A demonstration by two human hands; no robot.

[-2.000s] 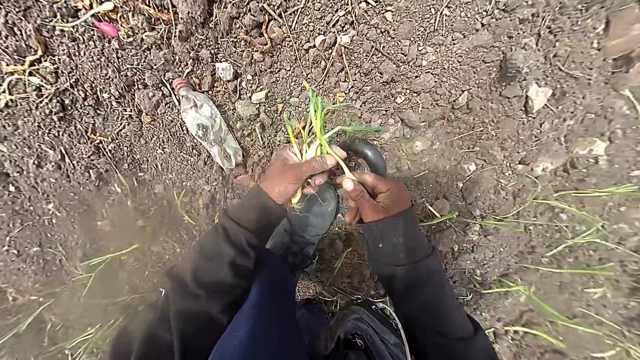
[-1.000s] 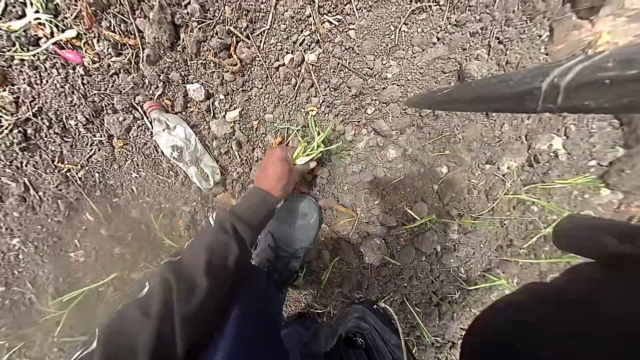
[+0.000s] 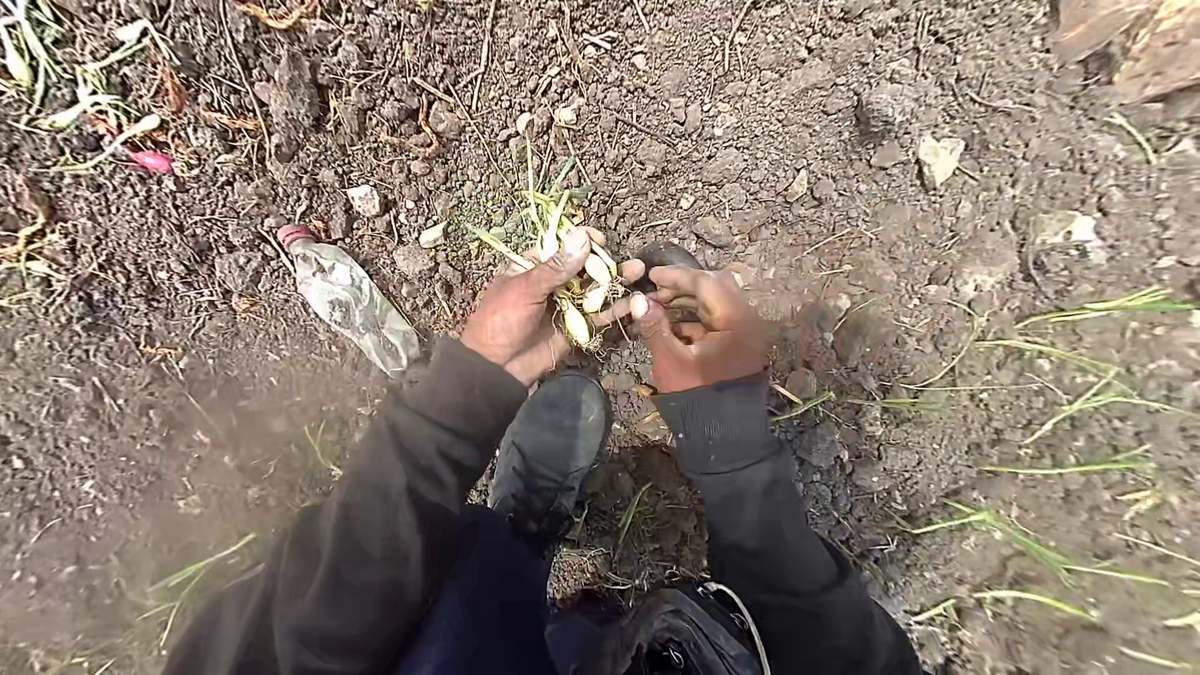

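Observation:
My left hand (image 3: 530,314) holds a bunch of small onion sets (image 3: 578,281), with pale bulbs, thin roots and green tops that point away from me. The thumb lies across the bulbs. Just right of the bunch is my right hand (image 3: 703,328), its thumb and fingertips close together near the roots; whether something small is between them cannot be made out. Behind its fingers shows part of a dark rounded object (image 3: 667,255), mostly hidden. Both hands are above a dark shoe (image 3: 553,450).
A clear plastic bottle with a red cap (image 3: 352,300) lies on the soil to the left. More onion sets (image 3: 94,108) lie at the top left. Green shoots (image 3: 1078,403) stand in the soil at the right. A brown block (image 3: 1134,42) is at the top right corner, and stones dot the ground.
My right arm, at the right edge with a dark pointed tool nearby one second ago, is back beside my left hand. That tool's long blade no longer shows at the right. My left hand still holds the bunch.

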